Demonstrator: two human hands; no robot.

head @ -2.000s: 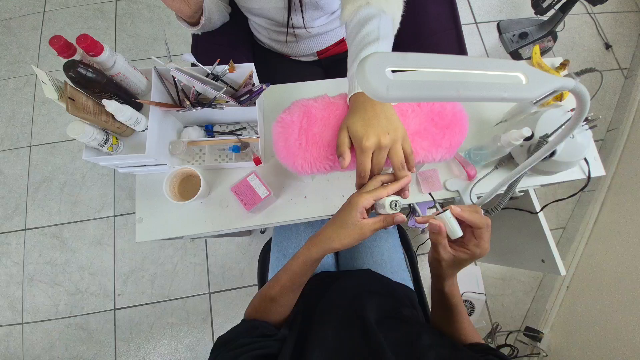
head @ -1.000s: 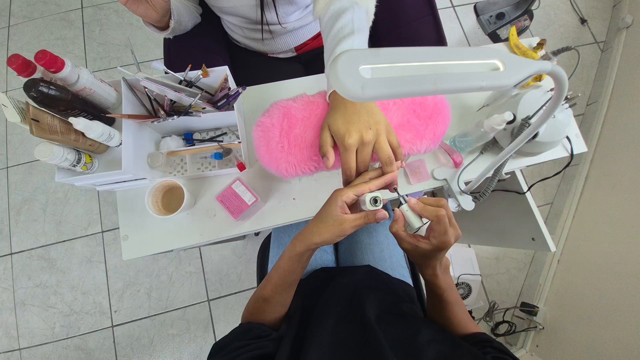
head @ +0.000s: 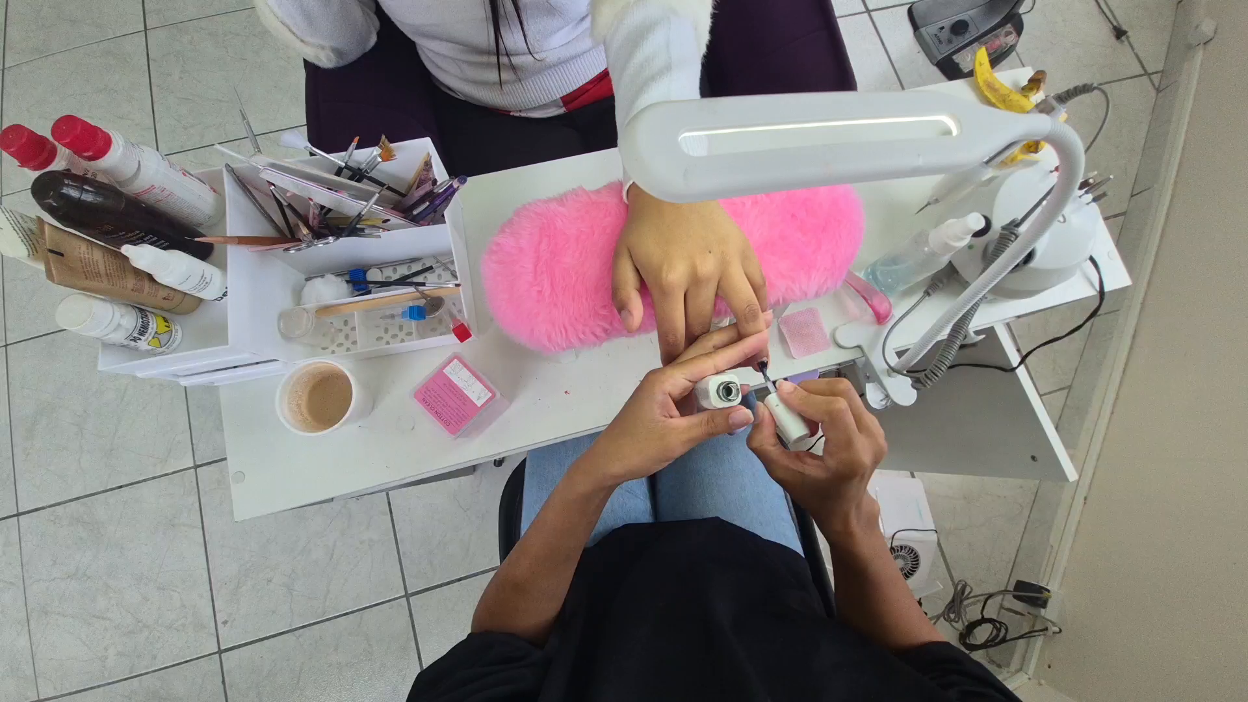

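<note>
My left hand (head: 663, 414) holds an uncapped white nail polish bottle (head: 719, 391), its neck tilted up toward the camera. Its fingers also touch the fingertips of another person's hand (head: 687, 258), which lies palm down over a pink fluffy hand rest (head: 556, 268). Between the fingers of my right hand (head: 824, 439) is the white polish cap (head: 788, 419); its dark-tipped brush (head: 766, 372) reaches to a fingertip of that person's hand. Whether the brush touches the nail is too small to tell.
A white desk lamp (head: 829, 146) arches over the hand rest. At left stand a white organizer (head: 263, 283) with brushes, a cup of brown liquid (head: 321, 398) and a pink box (head: 458, 395). A spray bottle (head: 921, 255) and a pink pad (head: 803, 332) are at right.
My right hand has brought the cap and brush from beside the bottle to the other person's fingertip. My left hand still holds the bottle. The other person's far hand has left the view.
</note>
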